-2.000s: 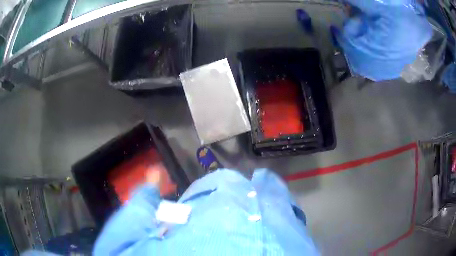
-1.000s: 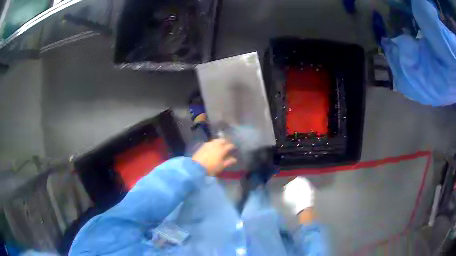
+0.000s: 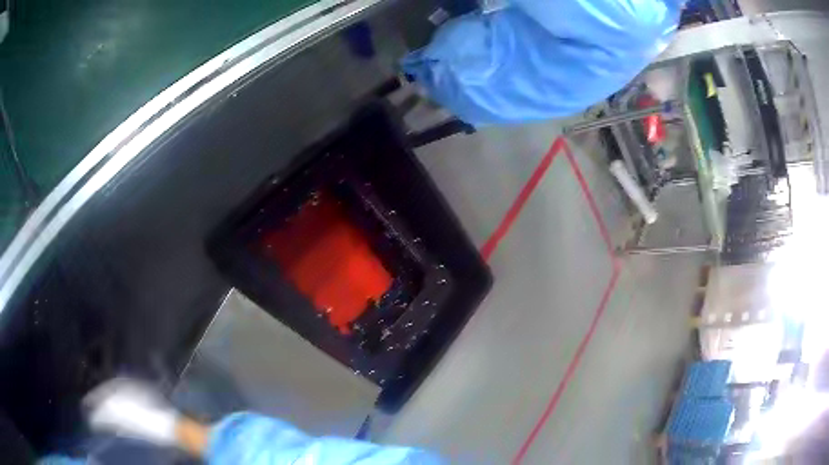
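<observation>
A black tote bin (image 3: 445, 336) with red-orange contents (image 3: 329, 263) stands on the floor at the centre. A flat pale grey rectangular panel or box top (image 3: 273, 363) lies against its lower left side, partly cut off below by my sleeve. My right hand (image 3: 136, 410), in a white glove, is blurred at the lower left, left of the pale rectangle. Whether it touches or holds anything cannot be told. My left hand is not in view.
A green-topped bench (image 3: 154, 64) with an aluminium edge curves across the upper left. A person in a blue smock (image 3: 536, 68) is at the top. A green-topped cart (image 3: 704, 118) and blue stacks (image 3: 698, 409) are at the right. Red tape (image 3: 582, 350) marks the floor.
The view has turned, bringing the bench, cart and blue stacks in; the second red-filled bin is out of view. My gloved right hand has moved left; my bare left hand has left the picture.
</observation>
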